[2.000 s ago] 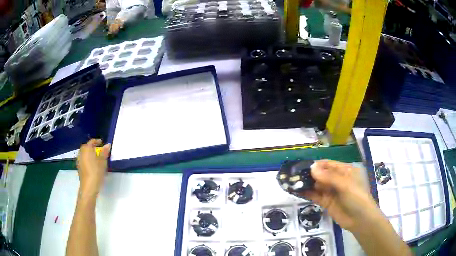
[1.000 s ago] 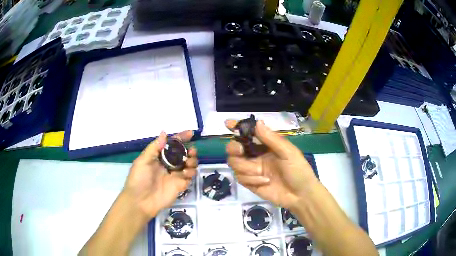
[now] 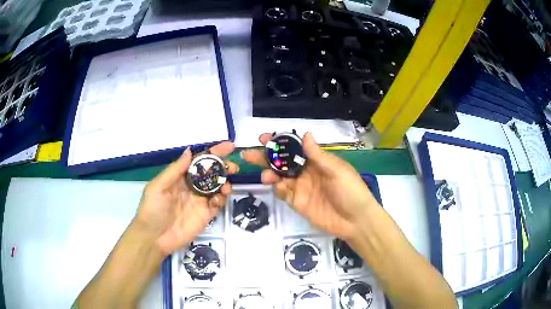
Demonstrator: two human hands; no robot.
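Observation:
My left hand holds a round smartwatch body by its rim, its lit face up with a light multicoloured picture. My right hand holds another smartwatch body, its black screen lit with coloured icons and pale tabs at its edge. The two watches are side by side, apart, above the blue-rimmed compartment tray. That tray holds several watch bodies, such as one with its dark back up. My hands and forearms hide parts of the tray.
A large blue-rimmed tray lies behind at left. The black foam tray and slanted yellow post stand behind at right. Another blue-rimmed tray at right holds one watch part. Stacked blue trays stand far right.
My left hand has come from the left tray's corner to the middle, now holding a watch. The right hand's watch has moved left and turned screen up. Both screens are now lit.

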